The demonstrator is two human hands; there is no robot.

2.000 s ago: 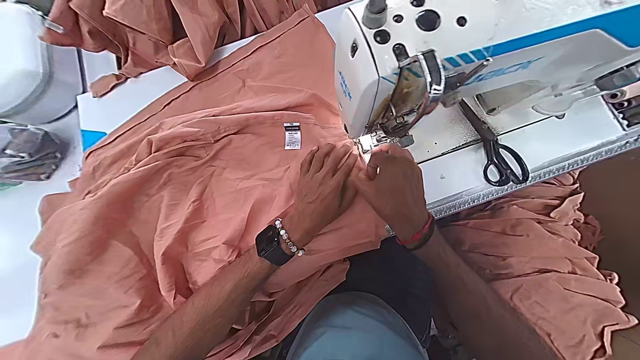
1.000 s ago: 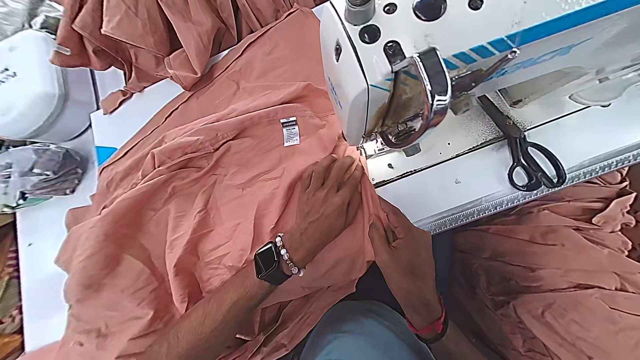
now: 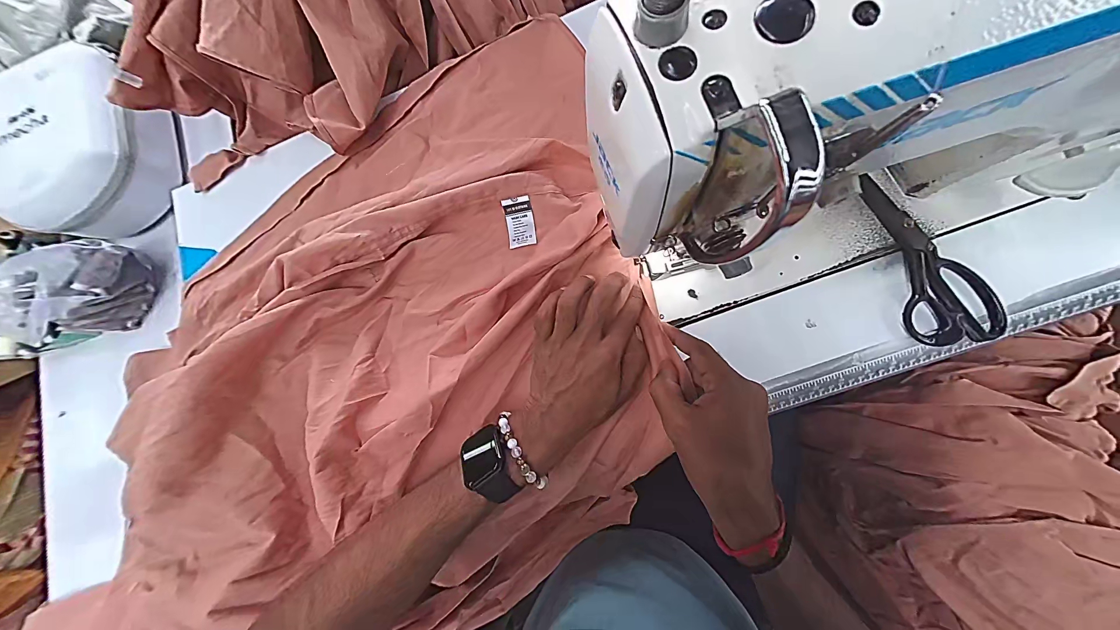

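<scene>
A salmon-pink fabric garment (image 3: pixel 376 289) lies wrinkled across the white table, with a small sewn-in care label (image 3: pixel 519 222) on it. Its right edge runs under the presser foot (image 3: pixel 662 262) of a white sewing machine (image 3: pixel 639 131). My left hand (image 3: pixel 591 359) lies flat on the cloth just below the foot, fingers slightly spread. Nearer to me, my right hand (image 3: pixel 713 411) pinches the garment's edge between thumb and fingers. The needle itself is hard to make out.
Black scissors (image 3: pixel 936 280) rest on the machine bed, by a ruler strip (image 3: pixel 945 350) along the table's front edge. More pink cloth (image 3: pixel 980 490) hangs at the right, and another heap (image 3: pixel 289 61) lies at the back. On the left are a white case (image 3: pixel 70 140) and a clear plastic bag (image 3: pixel 79 289).
My right hand has moved from beside the presser foot back toward me along the cloth's edge. My left hand stays on the garment. The view has shifted somewhat.
</scene>
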